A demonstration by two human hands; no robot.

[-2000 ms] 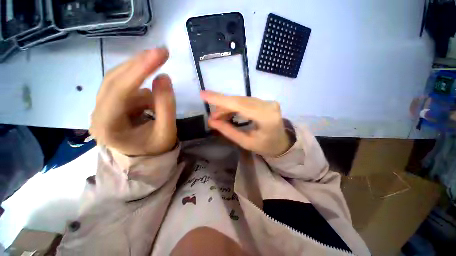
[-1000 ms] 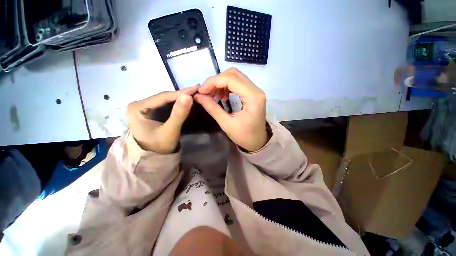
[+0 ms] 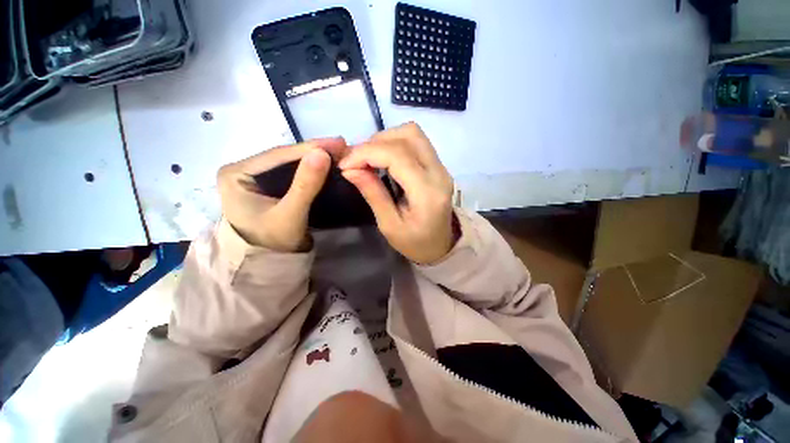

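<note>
A black phone middle frame lies on the white table, camera end away from me, its open window showing white table. My hands cover its near end. My left hand and my right hand meet fingertip to fingertip over it. Thumbs and forefingers are pinched together; what lies between the fingertips is too small and blurred to make out. A black pad sheet with rows of small light holes lies to the right of the frame.
Stacked frames with rounded rims stand at the upper left. The white table has small dark holes and a panel seam on the left. An open cardboard carton is below the table at the right. Another person's hand shows at the right edge.
Two seconds ago my left hand was raised apart and my right hand was at the frame's near side. Now both meet at the fingertips. The view has shifted a little.
</note>
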